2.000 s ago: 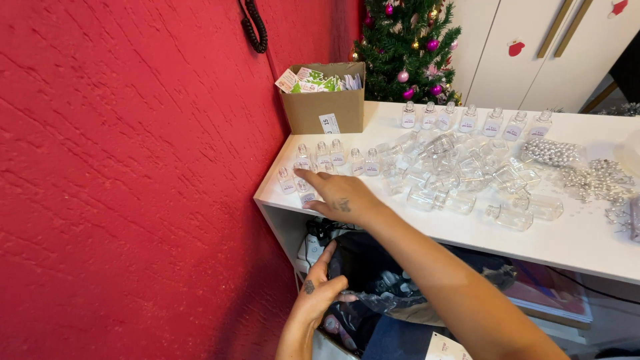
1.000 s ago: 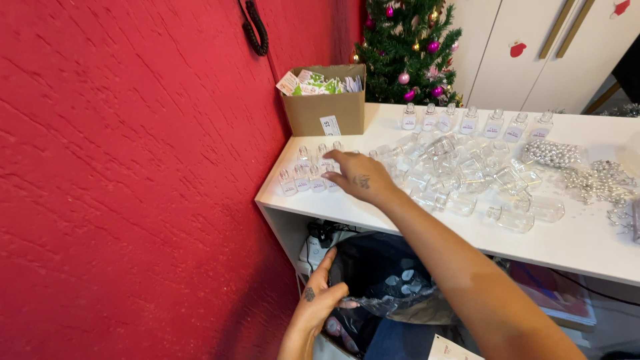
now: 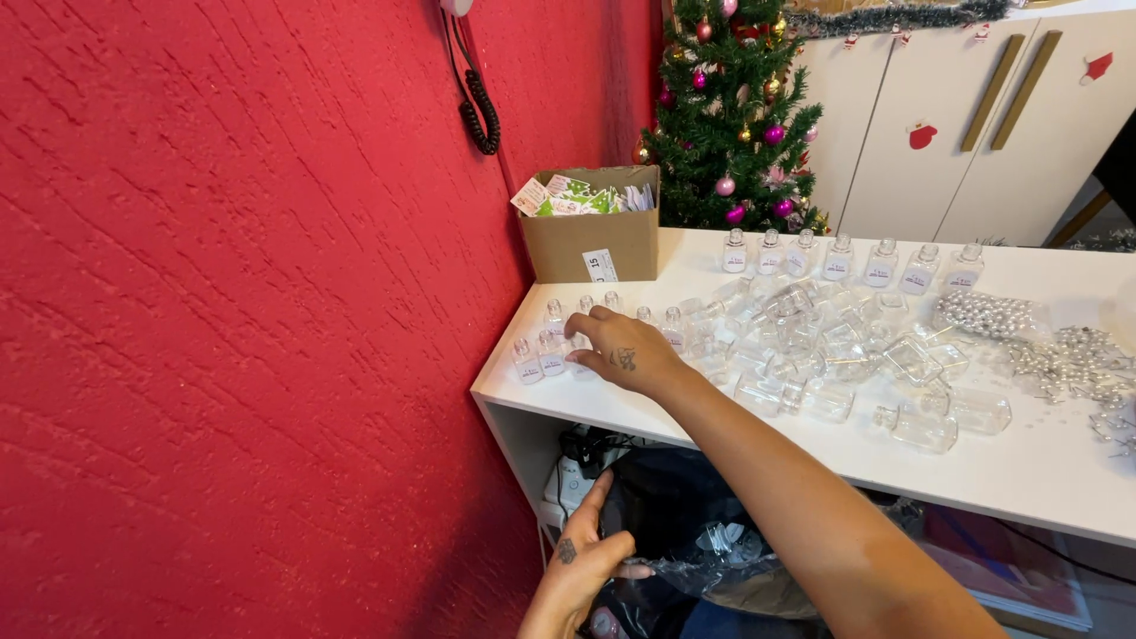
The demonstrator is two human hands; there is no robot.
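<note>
My right hand (image 3: 626, 351) reaches over the left end of the white tabletop, its fingertips at a small group of upright labelled clear bottles (image 3: 552, 355). Whether it grips one cannot be told, since the fingers cover part of the group. Below the table edge, my left hand (image 3: 581, 555) holds the rim of a black plastic bag (image 3: 674, 497), with clear bottles or pieces inside. Many unlabelled clear bottles (image 3: 825, 355) lie in a heap at mid-table. Behind them stands a row of labelled bottles (image 3: 839, 259).
A cardboard box (image 3: 595, 244) of printed tags stands at the table's back left, against the red wall (image 3: 266, 266). Silvery beads (image 3: 990, 315) in a clear bag and loose beaded sprays (image 3: 1074, 359) lie right. Behind is a decorated Christmas tree (image 3: 737, 115). Cables (image 3: 590, 444) sit under the tabletop.
My right hand has moved a little within the labelled group at the left, from its front row at first. My left hand has stayed at the bag's rim.
</note>
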